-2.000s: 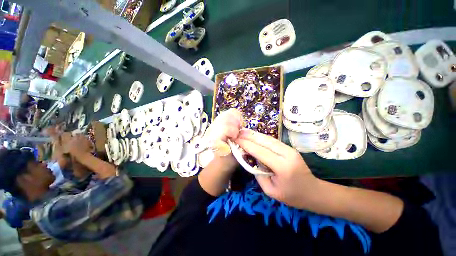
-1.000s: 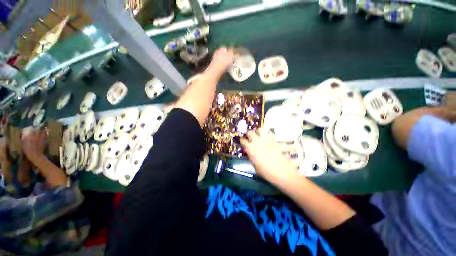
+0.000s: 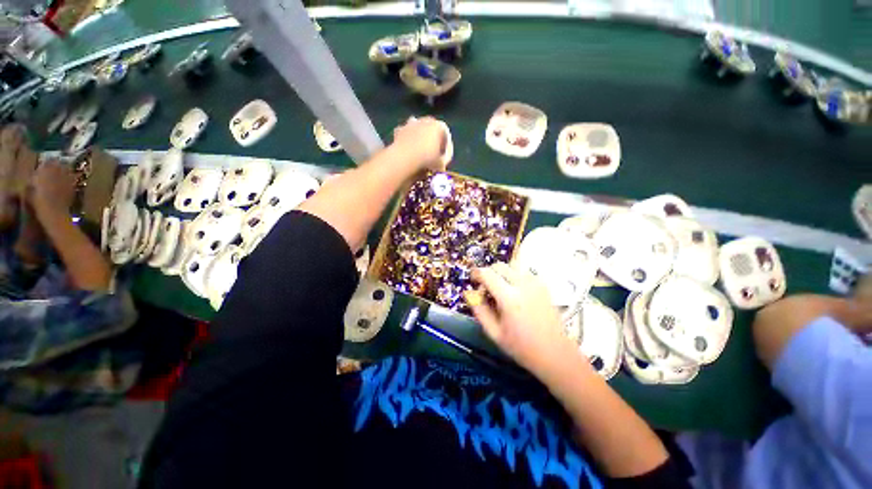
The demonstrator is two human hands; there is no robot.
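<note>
The open parts box (image 3: 521,205) in front of me holds a heap of tiny shiny pieces. My left hand (image 3: 419,143) is beyond its back edge, closed on a cream-white plastic cover (image 3: 446,146) that is mostly hidden by the hand. My right hand (image 3: 516,308) is at the box's front right corner, fingertips down at the shiny pieces, with a yellowish finger cot. Whether it grips a piece cannot be seen. A small mallet (image 3: 435,331) lies at the bench edge in front of the box.
Stacked covers (image 3: 643,250) stand right of the box, and more covers (image 3: 215,229) lie left. Single covers (image 3: 516,129) lie on the green line. Small bulky units (image 3: 430,76) sit farther across. A grey metal post (image 3: 311,72) slants near my left hand. Neighbouring workers' arms show at both sides.
My left hand now has a cover in its grasp, near the box's back edge. My right hand stays at the box's front right. The view has shifted, showing more of the line.
</note>
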